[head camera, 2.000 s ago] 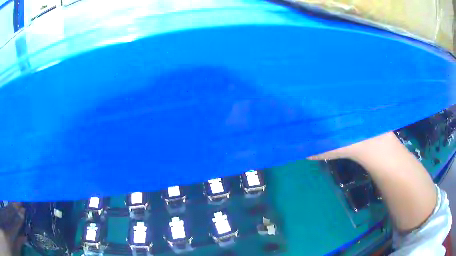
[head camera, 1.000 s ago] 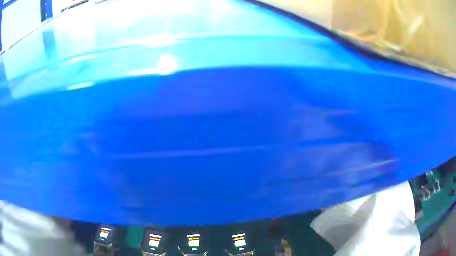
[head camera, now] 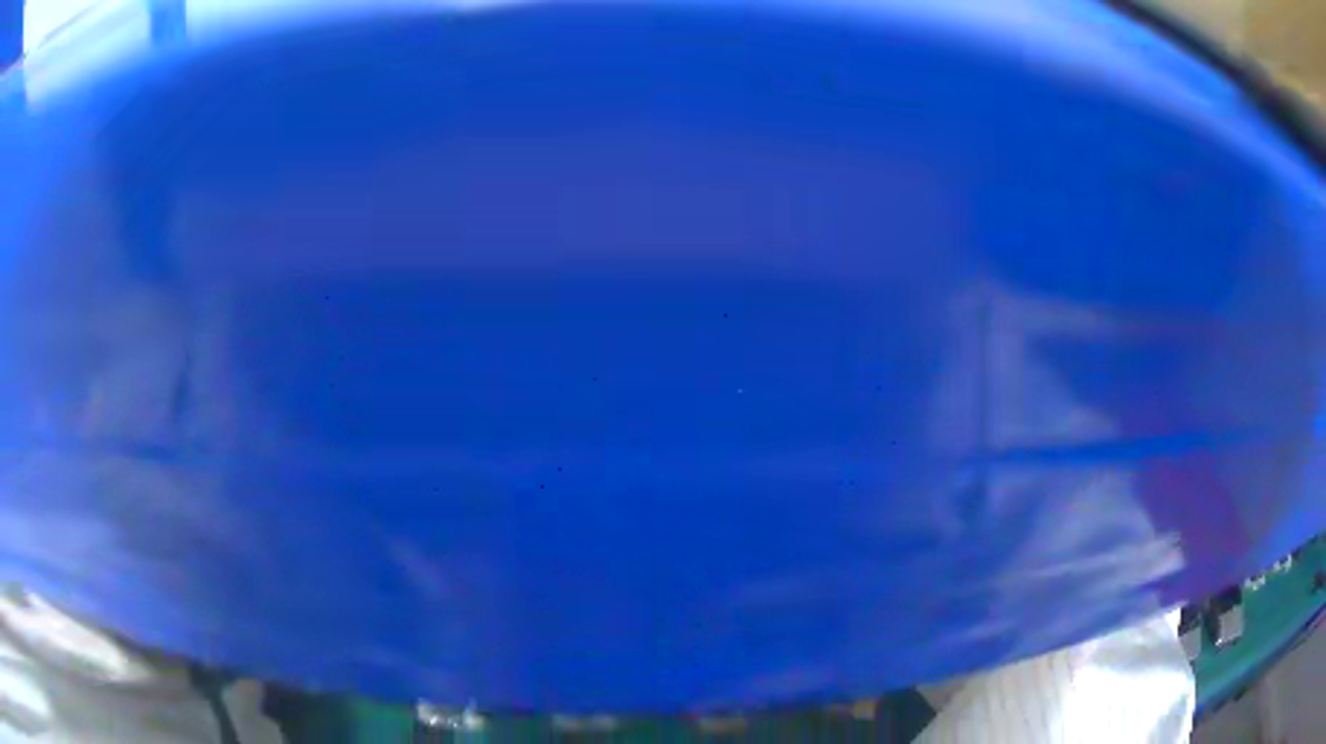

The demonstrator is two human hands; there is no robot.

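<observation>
The thick bright blue metal shelf edge (head camera: 625,364) is very close to the camera and fills most of the view. Below it a thin strip of the green shelf surface (head camera: 381,722) shows, with the tops of a few blurred watch units (head camera: 451,715) cut off by the bottom edge. A pale sleeve (head camera: 1083,683) is at the bottom right and another pale sleeve (head camera: 66,676) at the bottom left. Both my hands are hidden or out of the picture, so what they hold does not show.
Small dark and silvery pieces (head camera: 1226,616) lie on green surface at the lower right. A tan surface (head camera: 1287,41) shows in the top right corner, beyond a dark edge. Bright pale background shows at the top left.
The blue edge has come closer and covers more of the view. The lit watches have sunk almost out of the picture. My right forearm, bare at first, now shows only as sleeve.
</observation>
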